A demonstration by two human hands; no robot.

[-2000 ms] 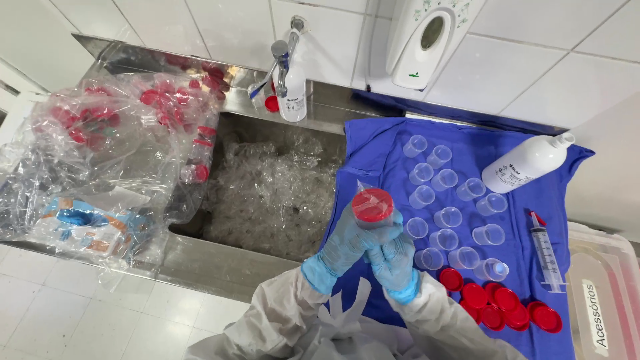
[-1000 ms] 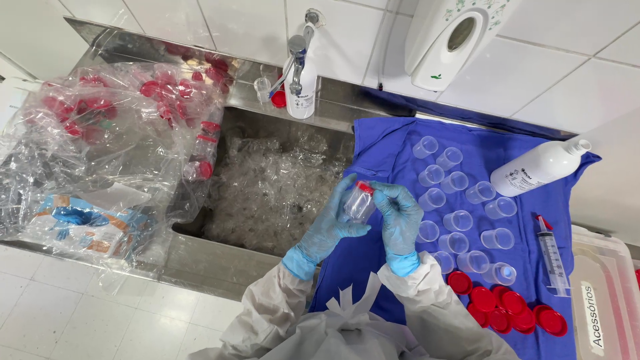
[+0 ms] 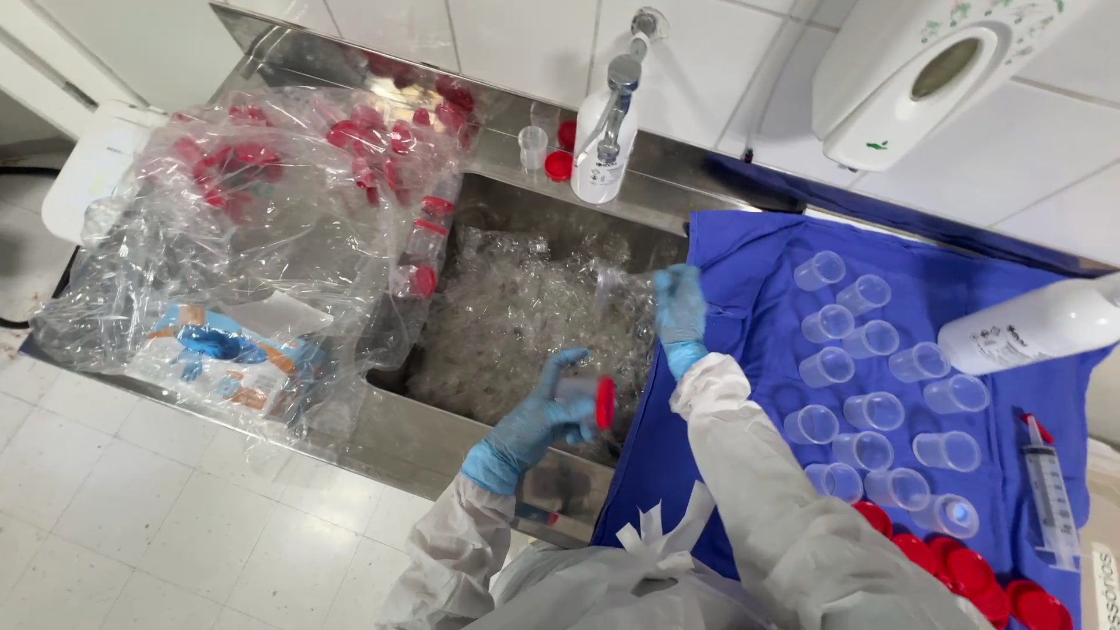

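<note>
My gloved left hand [image 3: 534, 424] grips a clear plastic specimen cup with a red screw lid [image 3: 605, 402] over the near side of the steel sink [image 3: 490, 206]. Crumpled clear plastic wrappers [image 3: 516, 324] fill much of the sink. My gloved right hand [image 3: 681, 315] is at the sink's right edge, beside the blue cloth, blurred. Clear film [image 3: 617, 284] lies or hangs just left of its fingers; whether they hold it is unclear. Uncapped clear cups [image 3: 875, 339] lie in rows on the blue cloth [image 3: 744, 245], with several red lids [image 3: 967, 569] near its front edge.
Bags of red-capped cups [image 3: 262, 201] and a torn glove box [image 3: 232, 367] cover the left counter. Behind the sink stand a tap [image 3: 623, 74] and a white bottle [image 3: 604, 149]. Another white bottle [image 3: 1024, 324] and a large syringe [image 3: 1050, 499] lie on the cloth; a dispenser [image 3: 927, 79] hangs above.
My hands have moved apart. Earlier they were together around the red-lidded cup; now only my left hand holds it, and my right is at the sink's right edge.
</note>
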